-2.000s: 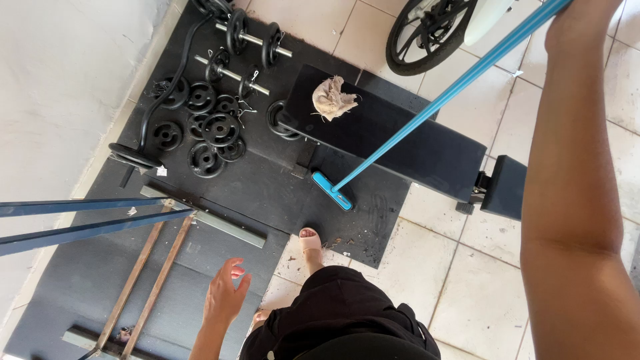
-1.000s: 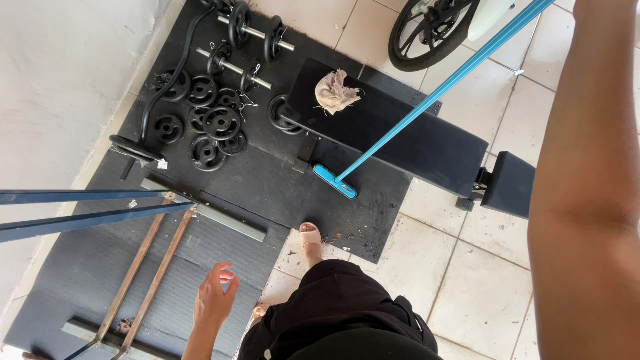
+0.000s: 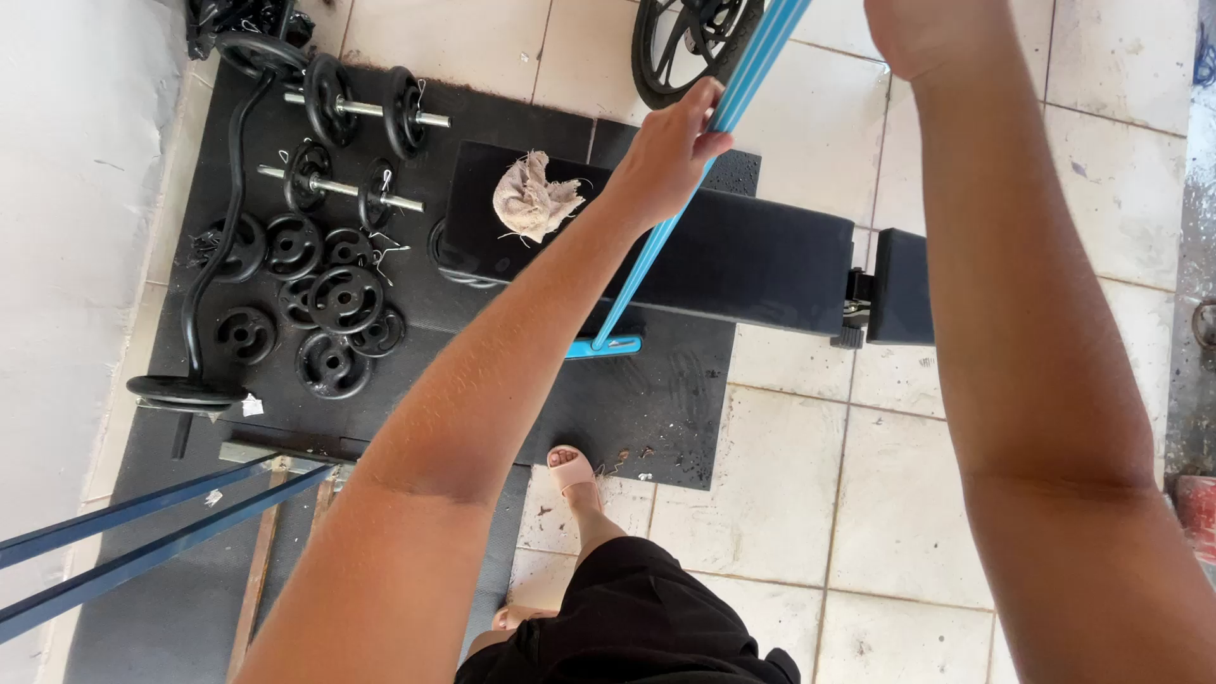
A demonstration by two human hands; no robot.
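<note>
Closed around the blue broom handle (image 3: 652,249) is my left hand (image 3: 676,142), above the padded bench. My right hand (image 3: 926,33) is at the top edge, cut off by the frame; its fingers and whatever it holds are out of sight. The handle slants down to a blue broom head (image 3: 608,347), which rests on the black rubber mat (image 3: 655,399) below the bench, partly hidden by my left forearm. Crumbs of debris lie on the mat's lower edge, near my sandalled foot.
A black weight bench (image 3: 760,256) bears a crumpled beige rag (image 3: 534,198). To the left lie weight plates (image 3: 346,299), dumbbells (image 3: 328,188) and a curved barbell (image 3: 226,228). Blue metal bars (image 3: 171,503) stand at lower left, a spoked wheel (image 3: 651,57) at the top.
My left hand has risen from low beside my body to the broom handle and taken hold of it. The broom head has shifted slightly on the mat.
</note>
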